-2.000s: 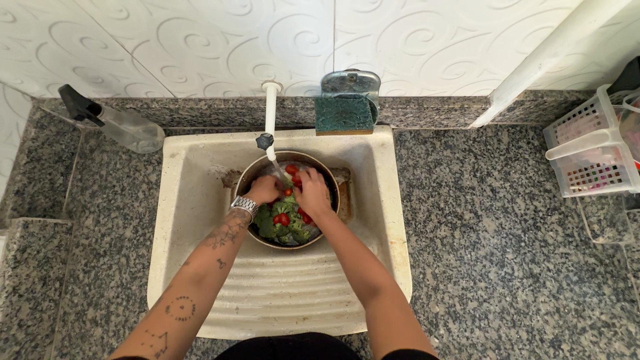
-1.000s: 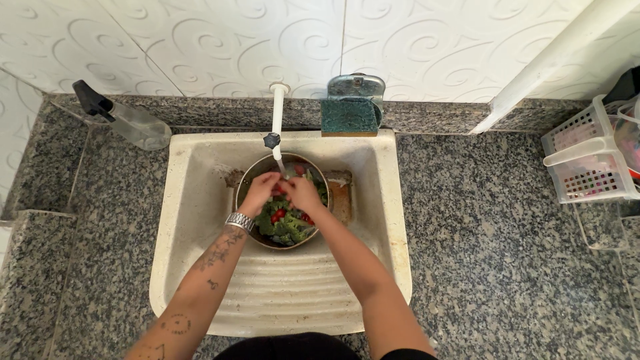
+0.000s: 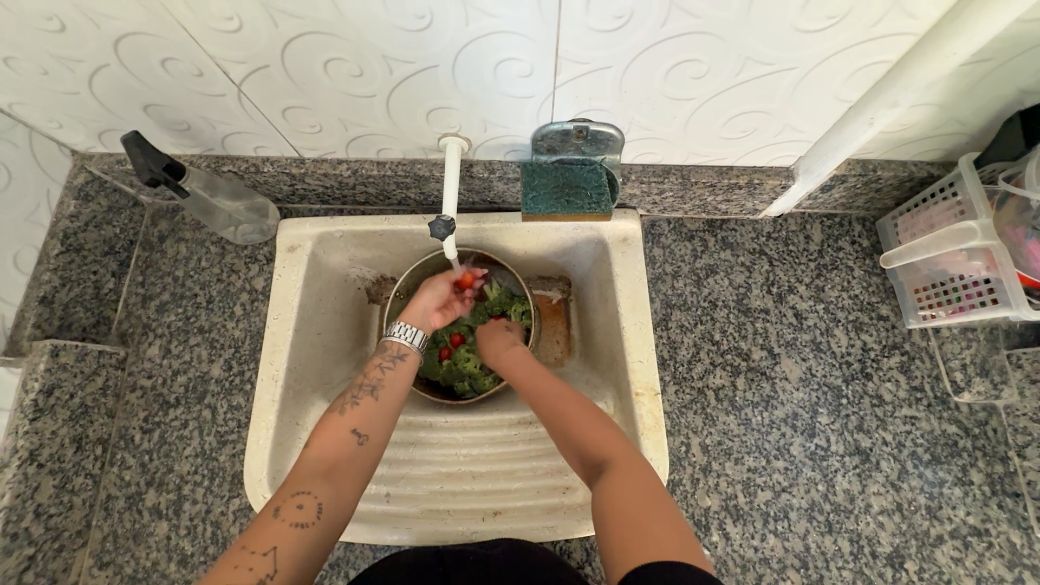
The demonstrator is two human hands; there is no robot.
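A round metal pot (image 3: 396, 302) stands in the sink, holding broccoli florets (image 3: 463, 370) and several small red tomatoes (image 3: 457, 340). My left hand (image 3: 447, 299), with a metal watch at the wrist, is palm up over the pot's upper part and holds a small red tomato (image 3: 465, 281) in the water from the white faucet (image 3: 451, 195). My right hand (image 3: 500, 340) reaches down among the broccoli on the pot's right side; its fingers are partly hidden, and whether they grip anything does not show.
The worn, ribbed sink (image 3: 455, 479) is set in a granite counter (image 3: 780, 390). A spray bottle (image 3: 231, 211) leans at the back left. A green scouring sponge (image 3: 566, 188) sits in a metal wall holder (image 3: 578, 138). At right are a plastic basket (image 3: 946, 244) and a white pipe (image 3: 886, 97).
My hands were together under the faucet and are now apart. The right hand has moved down into the vegetables, while the left stays by the water with a tomato.
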